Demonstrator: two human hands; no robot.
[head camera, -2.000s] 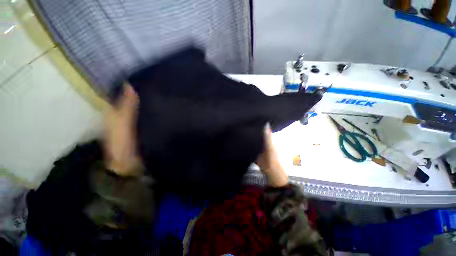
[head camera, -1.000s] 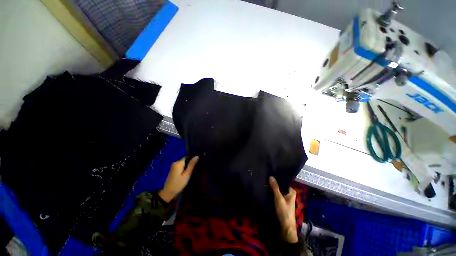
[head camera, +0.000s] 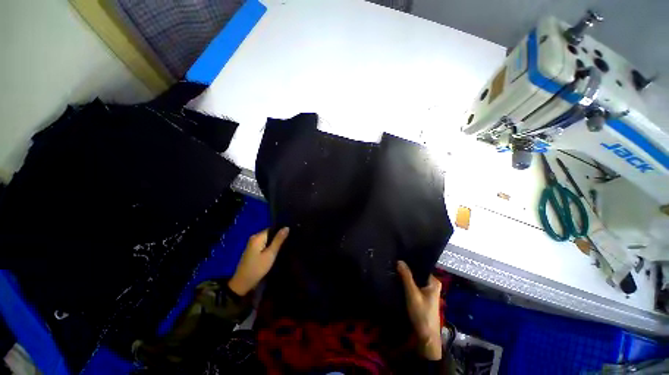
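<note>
A black garment panel (head camera: 345, 190) lies partly on the white table and hangs over its front edge towards my lap. Its far edge has a wide notch. My left hand (head camera: 258, 258) holds the panel's left edge, with the thumb on top. My right hand (head camera: 423, 302) holds its lower right edge, with the thumb on top and the other fingers partly hidden. The white sewing machine head (head camera: 543, 88) stands to the right, and the panel is apart from its needle area.
A stack of black cut pieces (head camera: 110, 183) lies at the left, over blue plastic. Teal-handled scissors (head camera: 563, 211) and small tools lie right of the needle. An orange-brown patch (head camera: 463, 217) marks the white table (head camera: 352, 58). A blue crate (head camera: 543, 337) is below the table's right front.
Two seconds ago the panel was raised and blurred near the machine; now it lies flat over the table edge. Since one second ago, hands and panel have barely moved.
</note>
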